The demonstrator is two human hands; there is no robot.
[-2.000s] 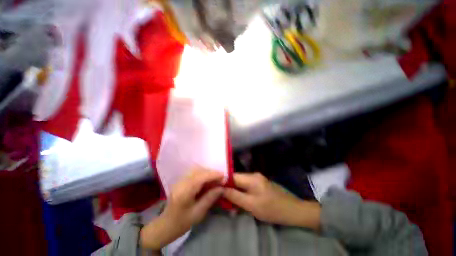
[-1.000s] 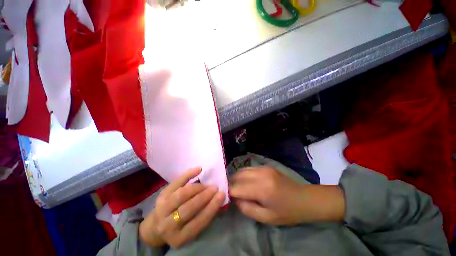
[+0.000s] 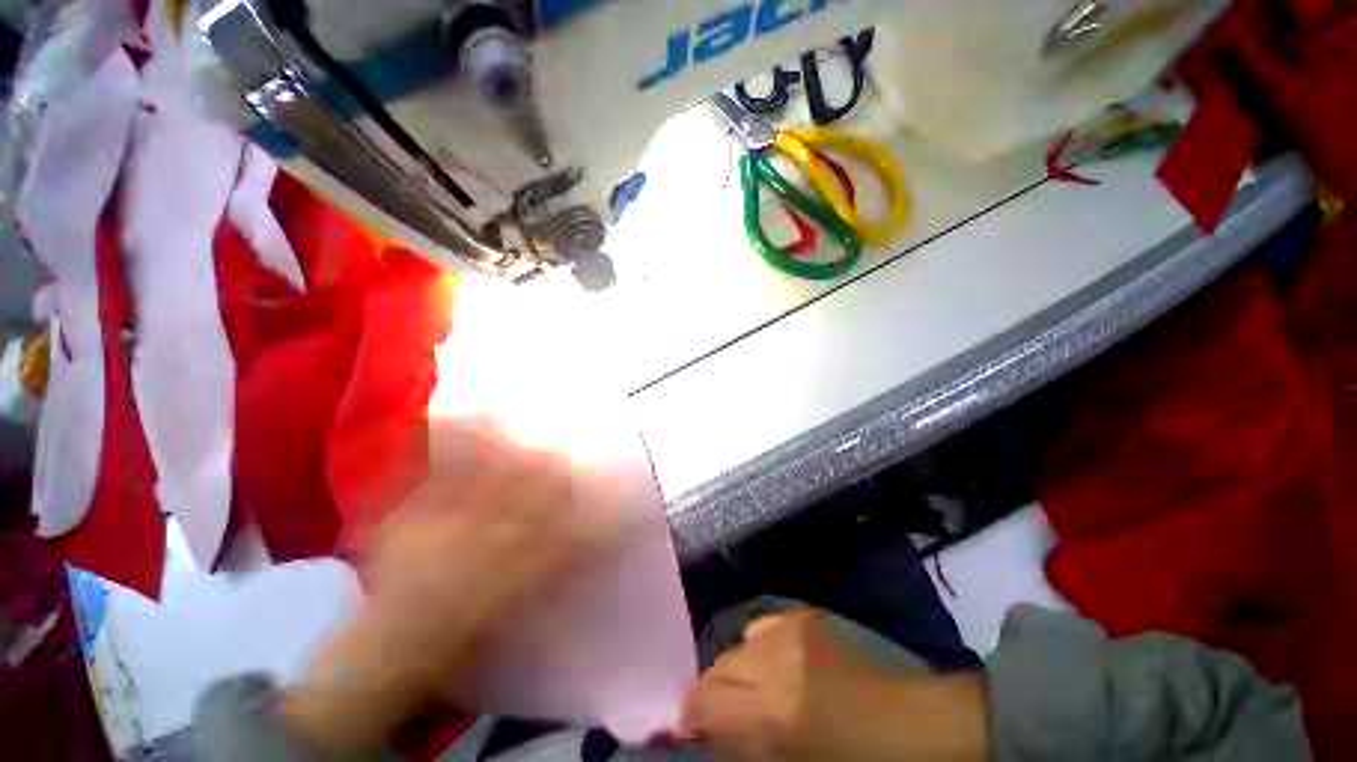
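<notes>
The pale fabric panel (image 3: 618, 596) lies over the table's front edge, its upper end in the lamp glare below the sewing machine head (image 3: 595, 75). The red fabric panel (image 3: 380, 395) lies at its left. My left hand (image 3: 469, 551) is blurred and rests over the pale panel's left part; its fingertips are not clear, so I cannot tell if it grips. My right hand (image 3: 767, 685) pinches the panel's lower right corner at the bottom of the view. The needle area is lost in glare.
Scissors with green and yellow handles (image 3: 826, 201) lie under the machine arm. Layered pale strips (image 3: 179, 343) on red lie at the left. A small red offcut (image 3: 1208, 157) lies at the table's right end. The grey table edge (image 3: 953, 410) curves across the right. Red fabric (image 3: 1205, 491) hangs beyond it.
The view has tilted up, bringing the machine head and whole scissor handles into sight. My left hand has moved from the panel's lower end up onto its left part. My right hand stays at the lower corner.
</notes>
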